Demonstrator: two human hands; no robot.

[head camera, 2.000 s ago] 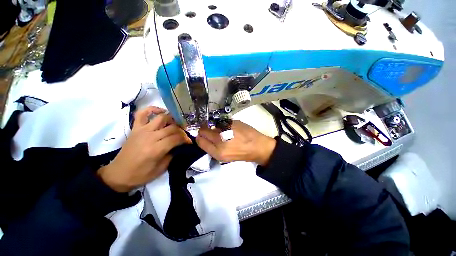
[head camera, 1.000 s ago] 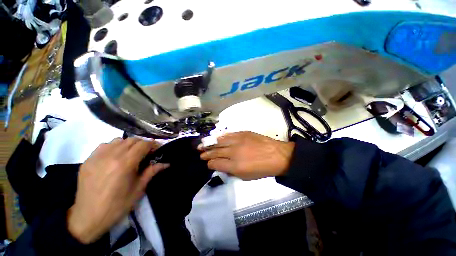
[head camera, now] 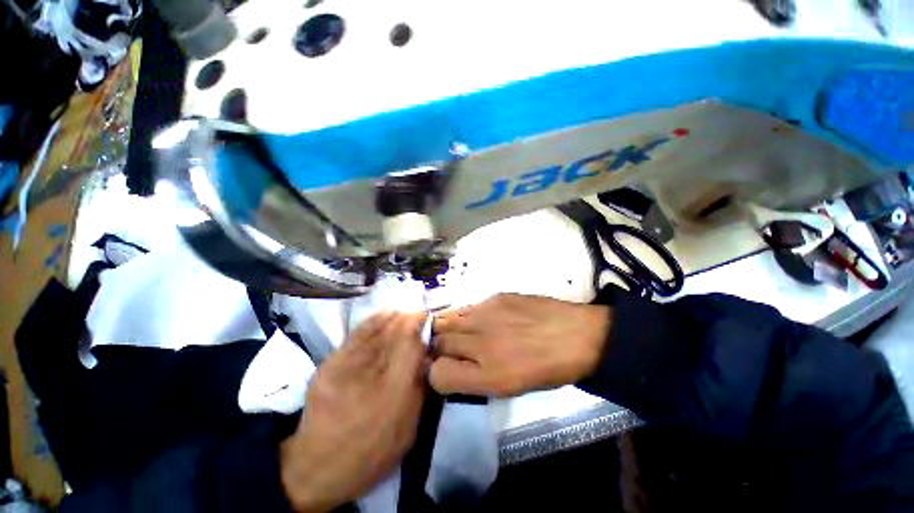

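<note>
My left hand [head camera: 361, 406] and my right hand [head camera: 516, 346] meet just in front of the needle area. Their fingertips pinch a white fabric edge [head camera: 429, 329] between them. A white piece [head camera: 464, 451] and a black strip [head camera: 419, 456] hang below the hands over the table's front edge. More white fabric [head camera: 170, 306] and black fabric [head camera: 150, 386] lie to the left. The sewing machine [head camera: 561, 110] has a blue band and JACK lettering. Its presser foot and needle are blurred and cannot be made out clearly.
Black shears [head camera: 636, 259] lie under the machine arm, right of my hands. Red-handled snips [head camera: 852, 263] lie at the table's right end, near a tray of small metal parts [head camera: 897, 222]. The ruler strip [head camera: 566, 433] runs along the front edge. Cardboard [head camera: 45, 291] is at far left.
My left hand has moved right and now meets my right hand. The wide black fabric between them is no longer spread there; a white edge is pinched instead. The view has shifted closer to the machine head.
</note>
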